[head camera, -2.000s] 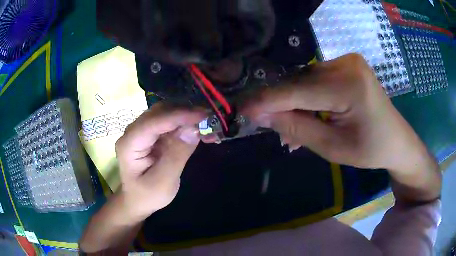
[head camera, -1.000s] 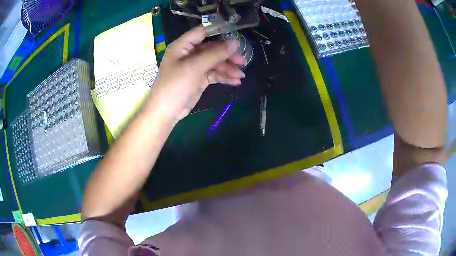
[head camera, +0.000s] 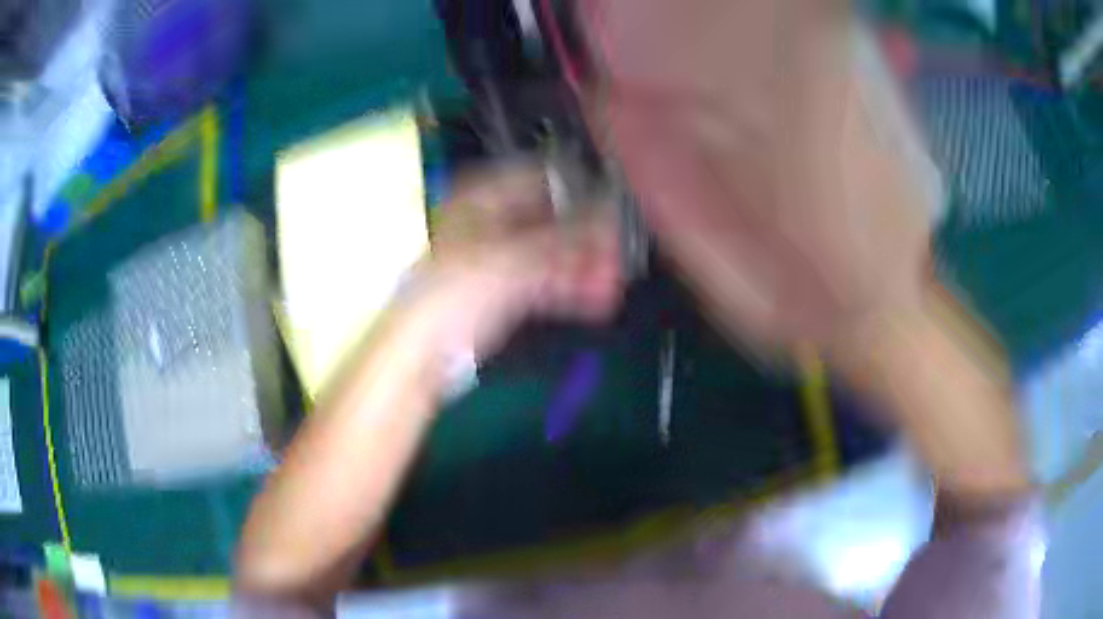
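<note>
The frame is strongly blurred. The dark test fixture stands at the top centre, partly hidden by my right arm and hand. My left hand is at the front of the fixture, its fingers bent near silvery metal parts; whether it holds something cannot be told. My right hand is large in view at the upper centre, high and close to the camera, beside the fixture; its fingertips are cut off or blurred, so its hold cannot be told. A purple pen and a clear or silver pen lie in front.
A yellow sheet lies left of the fixture. Left of it is a thick tray stack with a thin tray beside it. Another thin tray is at the upper right. A purple basket is at the rear left.
My right hand has come from the upper right to the fixture at the upper centre. My left hand remains near the fixture's front. The whole view has shifted, and bench items appear lower and farther right.
</note>
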